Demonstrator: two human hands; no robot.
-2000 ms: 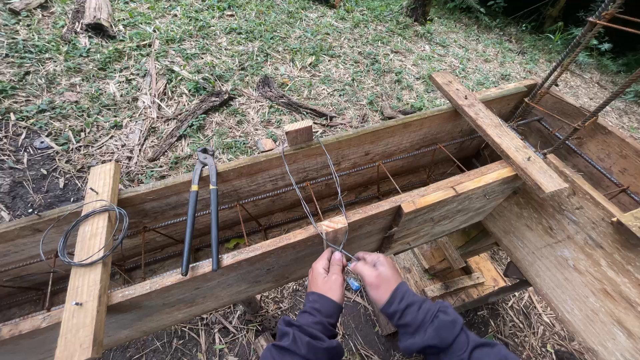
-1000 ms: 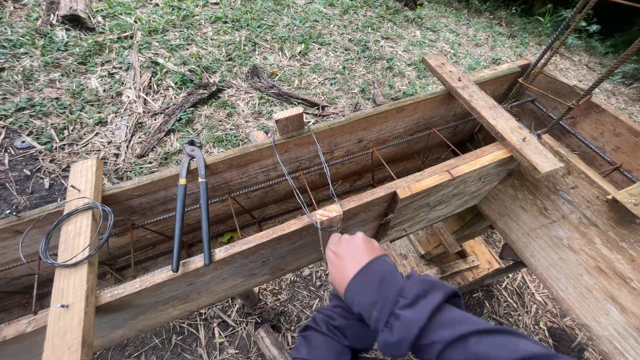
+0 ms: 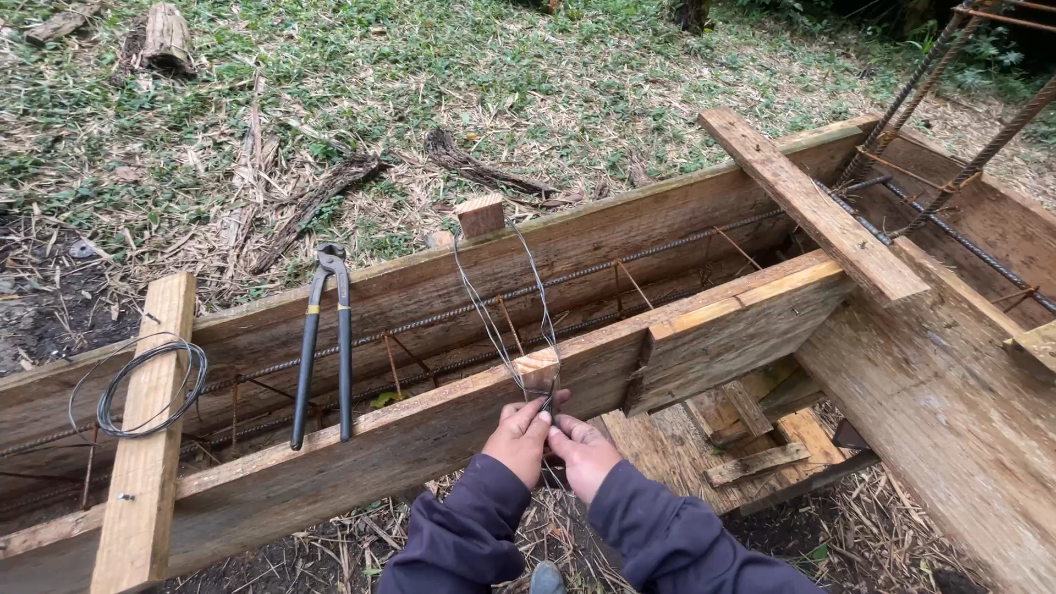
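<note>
My left hand (image 3: 521,437) and my right hand (image 3: 584,450) meet at the outer face of the near form board (image 3: 445,433), both pinching the tie wire (image 3: 488,318). That wire spans the wooden formwork in two strands, from a wood stake (image 3: 480,216) at the far board to a wood block (image 3: 537,365) at the near one. Something thin and dark, perhaps a nail, shows between my fingertips; the fingers partly hide it. End-cutting nippers (image 3: 332,330) lie across the form to the left, jaws on the far board, handles over the near board.
A coil of wire (image 3: 117,417) rests on a wooden crosspiece (image 3: 153,462) at the left. Another crosspiece (image 3: 813,206) bridges the form at the right. Rebar (image 3: 586,275) with stirrups runs inside, and upright bars (image 3: 907,91) rise at the right corner. Scrap boards (image 3: 755,470) lie below.
One second ago my right hand covered the wire ends and hid my left hand. Now both hands show side by side at the wire, fingertips together. The nippers and wire coil stay in place.
</note>
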